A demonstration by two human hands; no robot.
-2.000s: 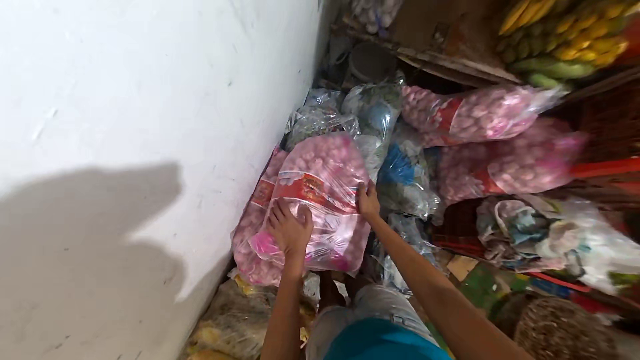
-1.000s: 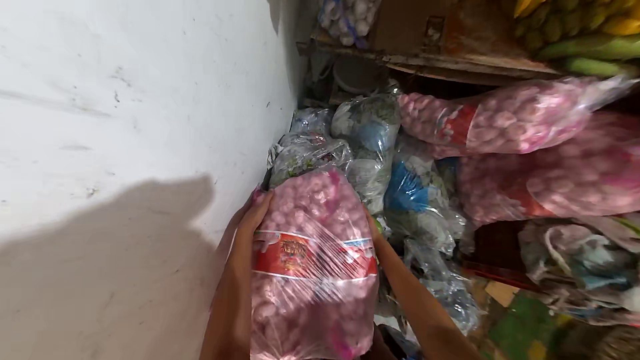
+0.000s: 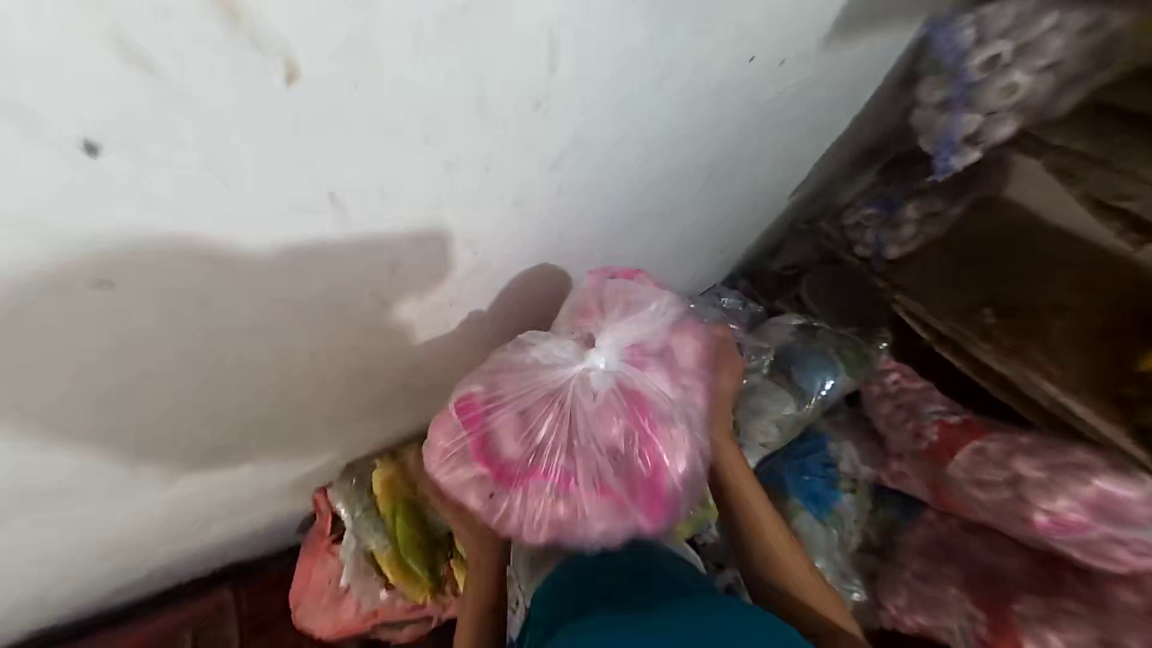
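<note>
A clear plastic bag of what looks like pink garlic bulbs (image 3: 576, 441), gathered to a knot on top and banded with bright pink, is held up close to my body. My right hand (image 3: 724, 369) grips its right side, blurred, with the fingers partly behind it. My left hand (image 3: 441, 490) is at the bag's lower left side; its fingers are hidden by the bag.
A white wall (image 3: 270, 135) fills the left and top. Pink bags of bulbs (image 3: 1008, 468) and clear bags of greens (image 3: 801, 369) lie at right. A shelf (image 3: 1017, 279) holds a net of bulbs (image 3: 999, 81). A red sack (image 3: 342, 585) with yellow-green produce is at lower left.
The pink bag, earlier lying low against the wall with both hands on it, has been lifted toward my body, its knotted end now facing up. The view has turned.
</note>
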